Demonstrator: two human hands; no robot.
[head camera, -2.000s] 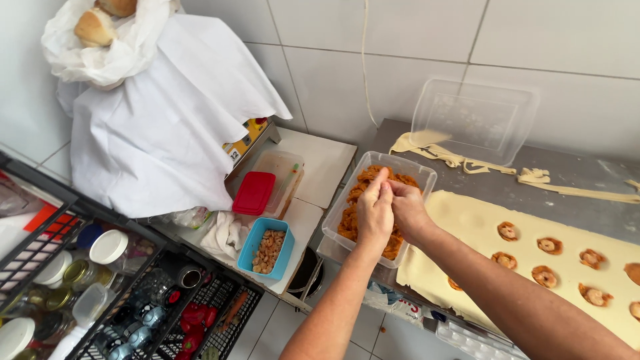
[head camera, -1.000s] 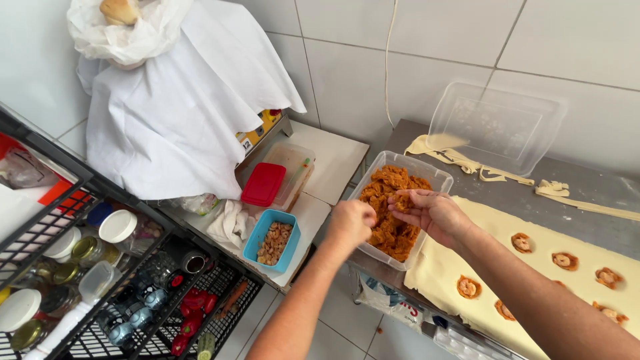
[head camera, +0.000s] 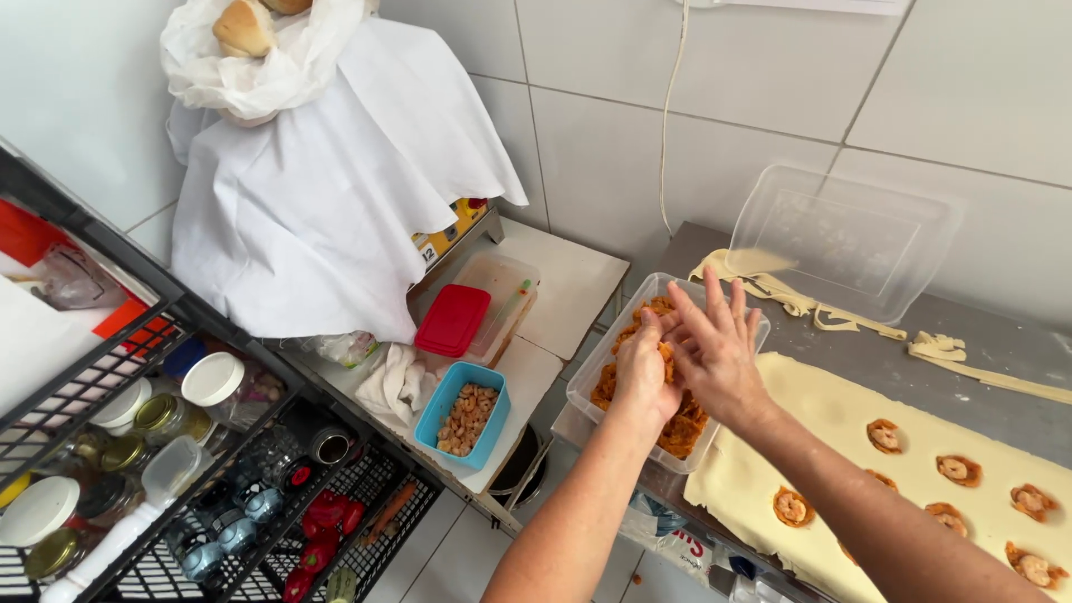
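My left hand (head camera: 649, 373) cups a lump of orange filling above a clear plastic container (head camera: 586, 381) of the same orange filling (head camera: 687, 431). Against it, fingers spread, is my right hand (head camera: 718, 356); whether filling sticks to it cannot be told. To the right, a sheet of rolled dough (head camera: 779, 419) carries several small orange mounds topped with shrimp (head camera: 957, 470). Dough trimmings (head camera: 787, 293) lie behind it. A blue container (head camera: 498, 419) of small peeled shrimp (head camera: 469, 419) stands to the left.
A clear lid (head camera: 846, 243) leans on the tiled wall. Left are a red-lidded box (head camera: 453, 320), a crumpled cloth (head camera: 394, 383), a white cloth (head camera: 335, 193) below bread rolls (head camera: 243, 29) in a plastic bag, and black crates (head camera: 243, 347) with jars and red peppers.
My hands were apart one second ago, with filling in the right; now they are together over the container, and the lump shows in my left palm. The right fingers have spread.
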